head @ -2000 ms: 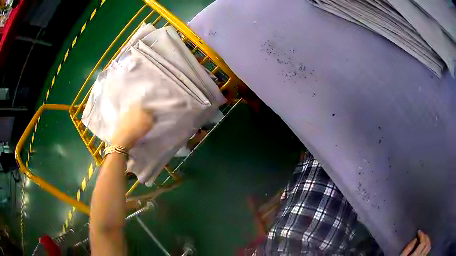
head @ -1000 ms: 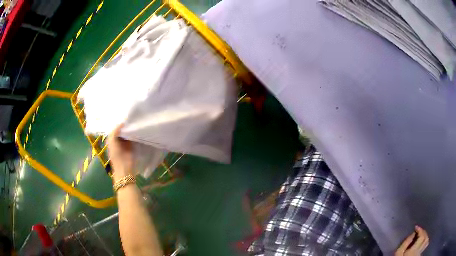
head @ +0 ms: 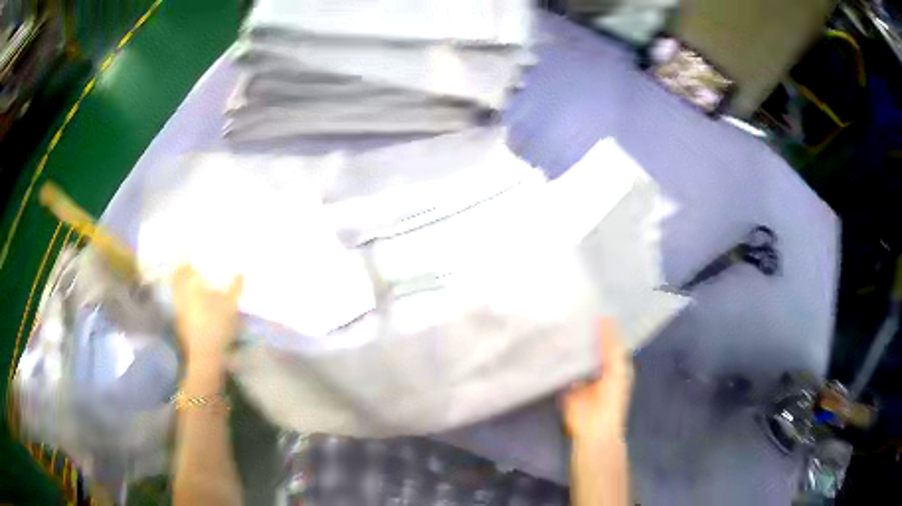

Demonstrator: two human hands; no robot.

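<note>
A large light grey to white garment panel (head: 465,346) lies spread across the near part of the table, blurred and overexposed, its near edge hanging towards my body. A straight welt-like line shows near its middle. My left hand (head: 206,301) is at the panel's left end; glare hides its fingertips and whether they grip. My right hand (head: 601,385) holds the panel's near right edge, thumb on top.
A stack of grey panels (head: 366,94) lies at the table's far left. Black shears (head: 737,259) lie on the right. The steam iron (head: 796,415) is at the right edge. The yellow cart (head: 89,232) with cloth stands at the left.
The view has swung right from the cart to the table. My left hand has moved from the cart's cloth to the panel on the table. My right hand now holds the panel's edge.
</note>
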